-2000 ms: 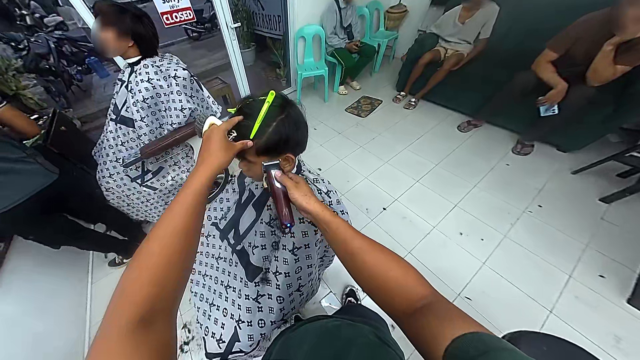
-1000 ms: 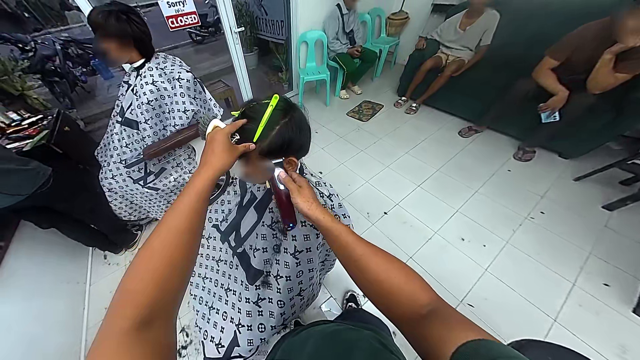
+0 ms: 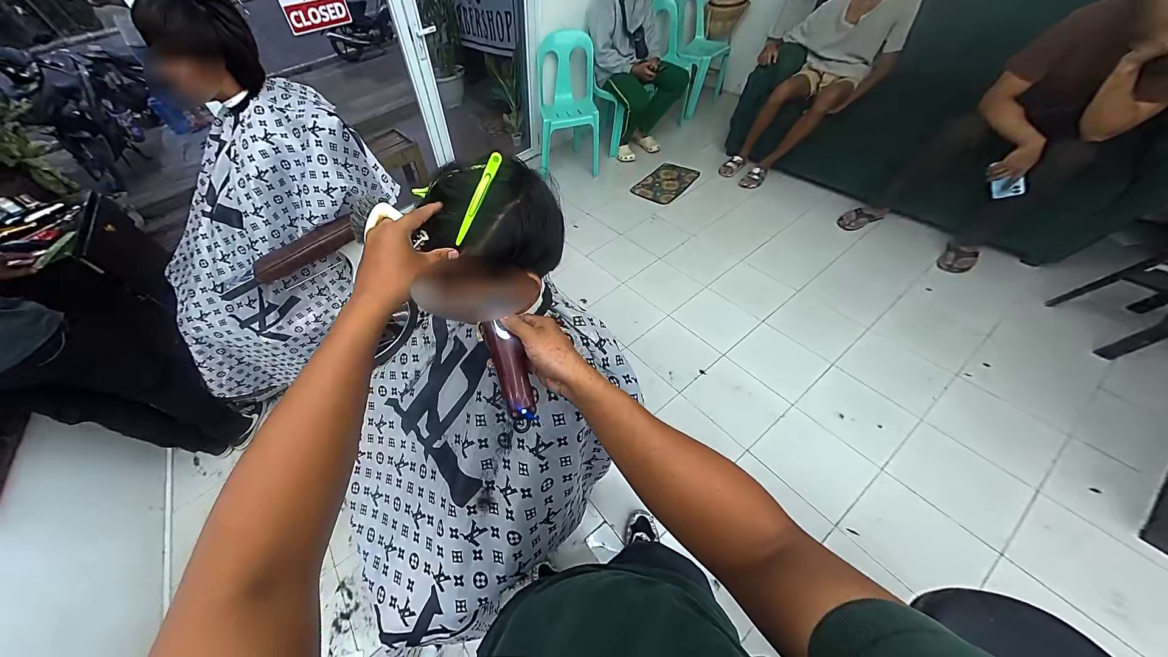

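A seated person with dark hair wears a white and black patterned barber cape. One bright yellow-green hair clip lies across the top of the hair, and part of another shows at its left. My left hand rests its fingertips on the hair; a brush with a white part and grey bristles is held in it. In my right hand is a dark red hair clipper, upright at the side of the head below the ear, a small blue light at its lower end.
To the left sits another caped person, beside a chair armrest and a person in dark clothes holding a case of tools. Turquoise plastic chairs, a floor mat and several seated people are at the back. A black stool stands lower right.
The head under my hands has tilted or turned somewhat, and the clipper has shifted slightly with my right hand. My left hand stays at the hair. The caped person at left has leaned a little.
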